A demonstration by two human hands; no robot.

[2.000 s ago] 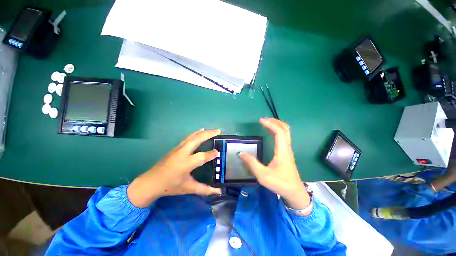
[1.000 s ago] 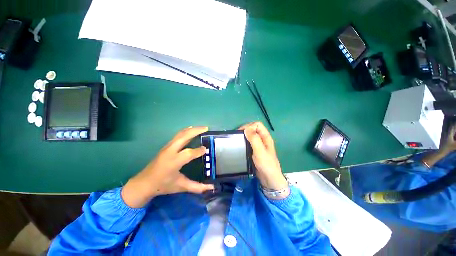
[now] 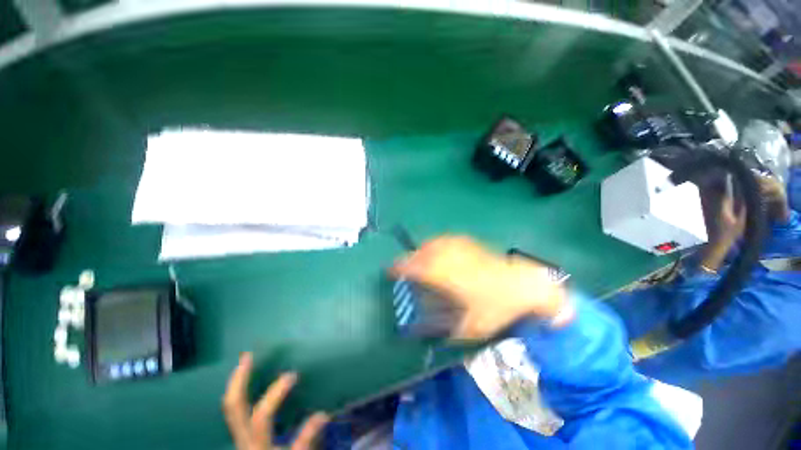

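Note:
A panel meter [image 3: 415, 308], black with a row of pale blue keys, is near the bench's front edge. My right hand [image 3: 487, 286] is over its right side, blurred; its fingertips are near the meter's top edge and the tweezers [image 3: 403, 236]. Whether it grips either cannot be told. My left hand [image 3: 268, 413] is at the bottom edge, partly cut off, fingers apart and empty. A larger panel meter [image 3: 130, 334] stands at left. Another meter [image 3: 540, 261] is mostly hidden behind my right hand.
White sheets [image 3: 255, 180] lie at back centre-left. White discs [image 3: 70, 321] lie beside the larger meter. A meter [image 3: 507, 148] and open housing [image 3: 558, 165] are at back right. A white control box [image 3: 652, 206] and black hose [image 3: 742, 246] are at right, near another person's hand [image 3: 725, 233].
The view has shifted. My left hand has let go of the meter and moved down and away. The meter is farther right, with my right hand reaching over it toward the tweezers' area.

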